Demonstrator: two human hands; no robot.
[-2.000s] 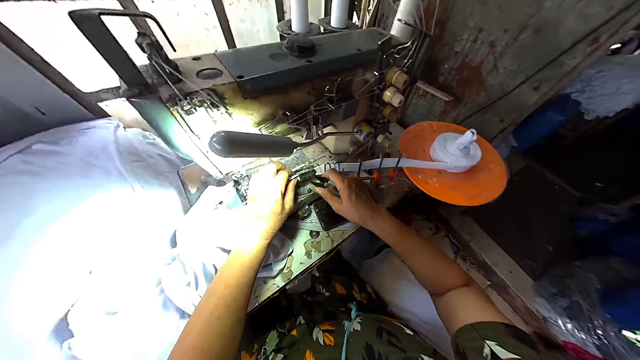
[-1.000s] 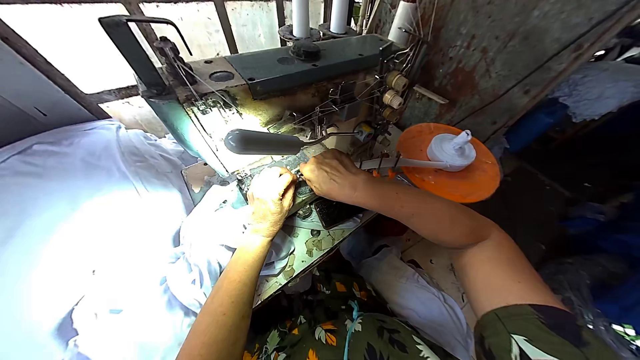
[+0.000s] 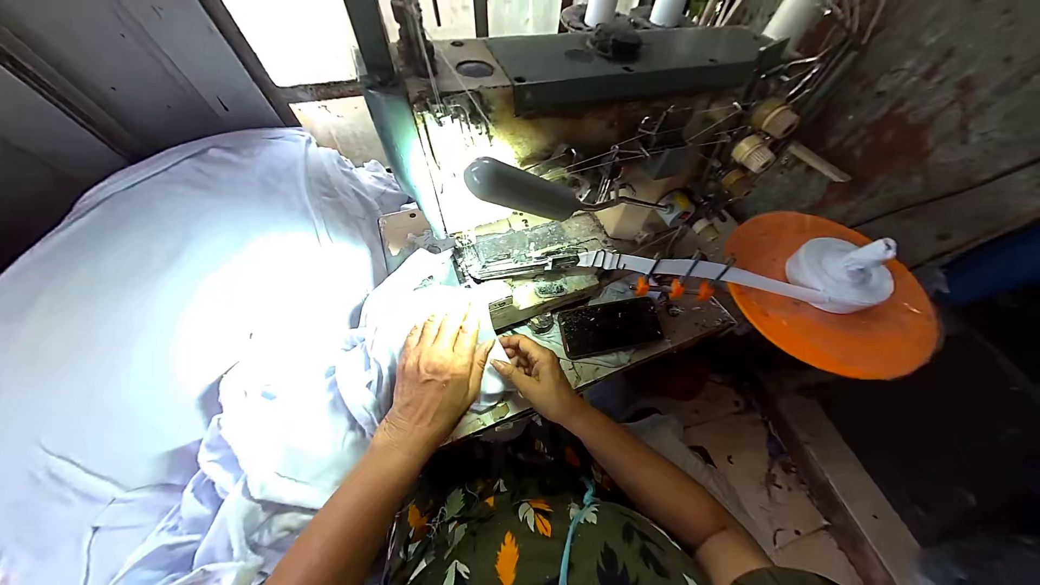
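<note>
My left hand (image 3: pixel 439 366) lies flat on white fabric (image 3: pixel 418 305) in front of the sewing machine's bed, its fingers close together. Beside it on the right, my right hand (image 3: pixel 532 370) pinches the fabric's edge between thumb and fingers. Behind both hands is an industrial sewing machine (image 3: pixel 634 73) with a lit needle area. A white tape (image 3: pixel 739 277) runs from a roll (image 3: pixel 837 272) on an orange disc (image 3: pixel 837 349) through a guide with orange clips (image 3: pixel 677 288) to the machine's bed.
A large heap of white cloth (image 3: pixel 203 268) fills the left side. A dark smartphone (image 3: pixel 611 327) lies on the table near my right hand. A grey padded lever (image 3: pixel 520 188) juts out above the bed. Thread cones (image 3: pixel 600 11) stand behind the machine, near a worn wall (image 3: pixel 918 122).
Both hands have moved from the machine's bed toward the table's front edge. My right hand has left the tape's end of the bed and now grips the fabric. The phone has come into plain sight.
</note>
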